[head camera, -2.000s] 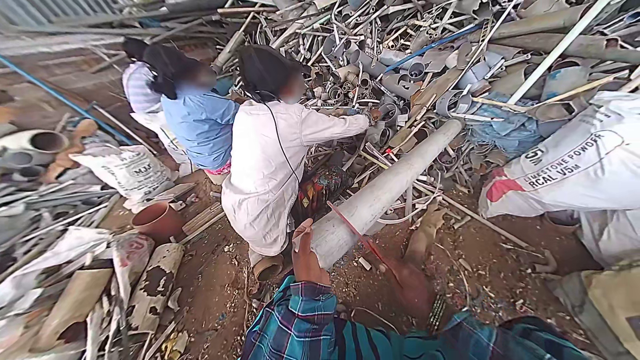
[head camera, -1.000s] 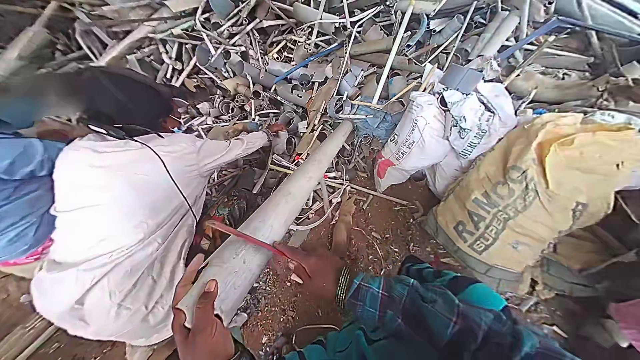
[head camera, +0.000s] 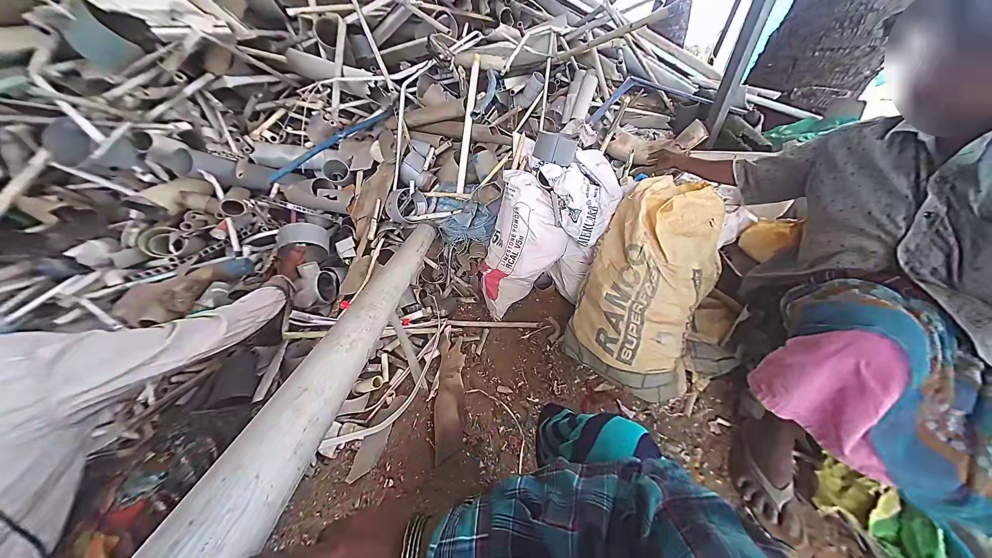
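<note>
A long, pale grey plastic pipe slants from the bottom left up to the scrap pile. Of my right hand, only a blurred part shows at the bottom edge, close to the pipe's right side. Bangles circle that wrist below a teal checked sleeve. Its fingers are out of frame, so whether they hold anything cannot be seen. My left hand is outside the view.
A pile of pipe scrap fills the back. At left a co-worker's white sleeve reaches into it. White sacks and a yellow sack stand right of the pipe. Another person sits at right.
The view has swung far to the right. My left hand and the thin red tool at my right hand, both seen on the pipe earlier, are out of sight.
</note>
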